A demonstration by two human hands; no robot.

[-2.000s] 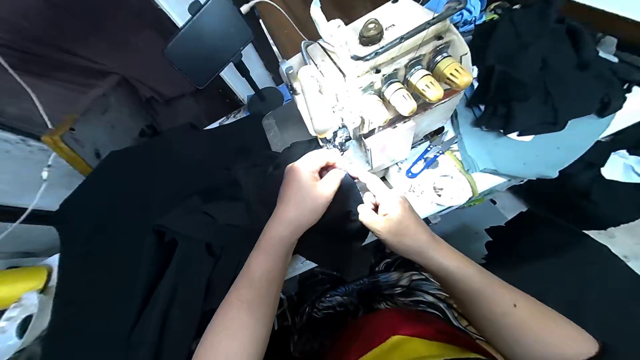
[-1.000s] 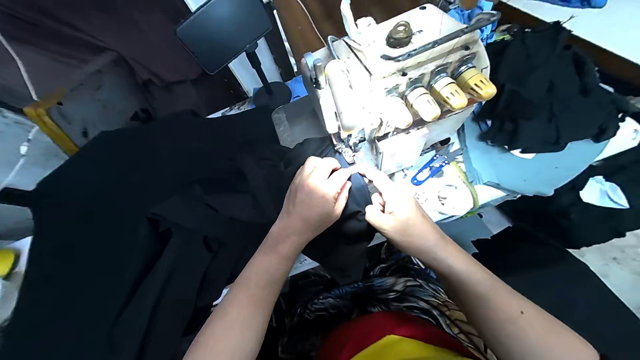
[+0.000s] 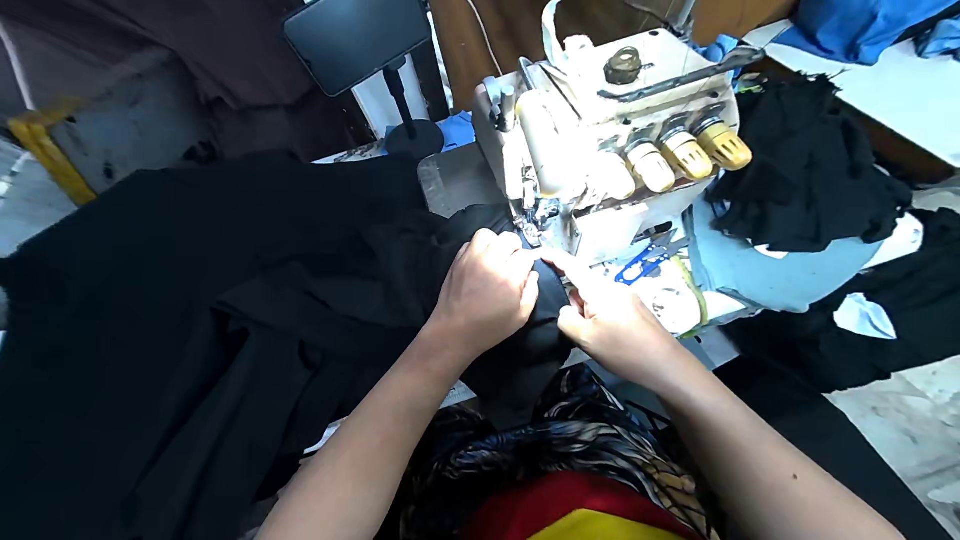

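Black fabric (image 3: 337, 247) spreads over the left side and runs under the needle area of an overlock sewing machine (image 3: 555, 142). My left hand (image 3: 491, 289) is closed on the fabric just in front of the presser foot (image 3: 531, 225), with its knuckles up. Close on its right, my right hand (image 3: 604, 311) pinches the fabric's edge, its index finger stretched toward the foot. The fingertips of both hands nearly meet. Some of the fabric hangs down between my forearms.
Blue-handled thread snips (image 3: 643, 264) lie right of the machine, beside a yellow-green band (image 3: 691, 289). Black cloth pieces (image 3: 814, 169) rest on light blue fabric (image 3: 780, 262) farther right. A dark tablet-like panel on a stand (image 3: 360, 41) is behind, blue cloth (image 3: 862, 26) at the upper right.
The view has shifted, so the machine sits lower and farther right than in the earliest frame. Both hands stay on the fabric at the presser foot.
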